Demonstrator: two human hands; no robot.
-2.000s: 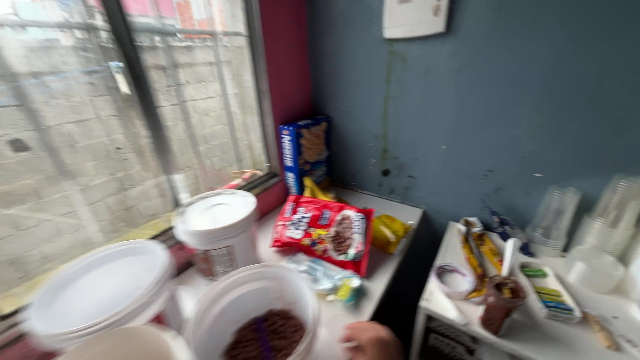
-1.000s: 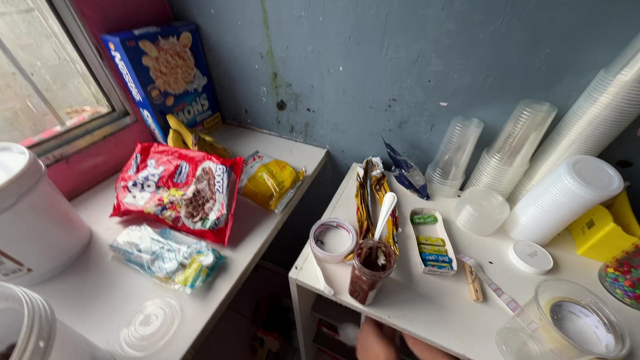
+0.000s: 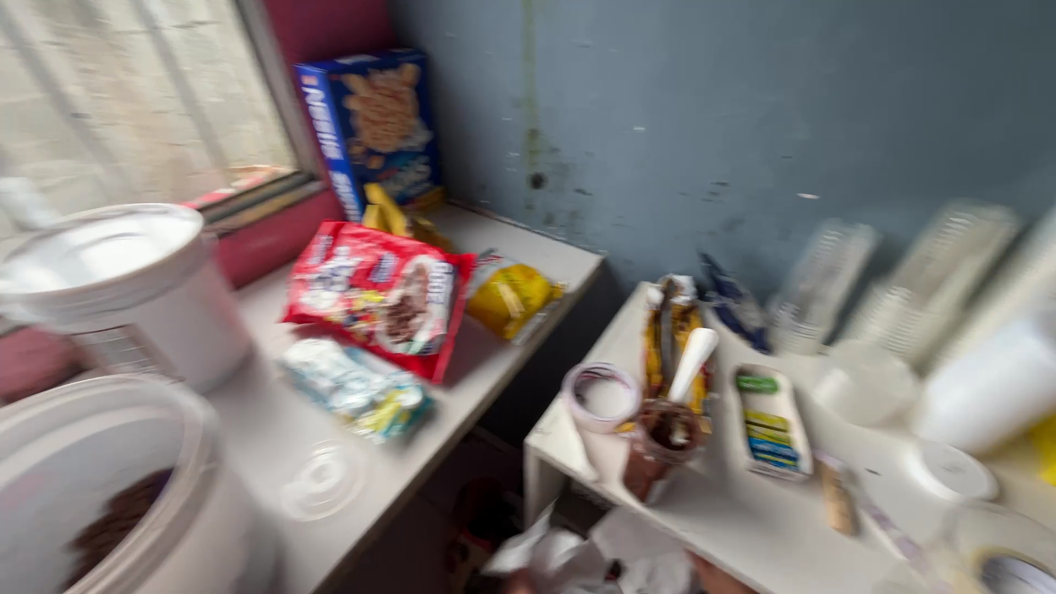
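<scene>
At the bottom edge, crumpled white paper or thin plastic [image 3: 602, 557] is between my two hands, below the right table's front edge. Of my left hand [image 3: 520, 582] only a blurred bit of finger shows at the paper's lower left. My right hand [image 3: 716, 575] touches the paper's right side, mostly out of frame. Just above stands a clear cup of brown contents [image 3: 660, 450] with a white spoon [image 3: 693, 363] in it. A roll of tape [image 3: 601, 398] lies left of the cup, and a white tray of small packets [image 3: 769, 425] lies right of it.
White tubs [image 3: 140, 289] and an open tub with brown bits [image 3: 124, 520] stand at left. Near them are a red cereal bag [image 3: 379, 297], a blue cereal box [image 3: 371, 124], a yellow packet [image 3: 511, 297] and a clear lid [image 3: 322, 483]. Stacked plastic cups [image 3: 825, 285] stand at right.
Crumpled white material now shows between my hands at the bottom; one second ago a hand was at the right table's front edge without it visible. The view has swung back left.
</scene>
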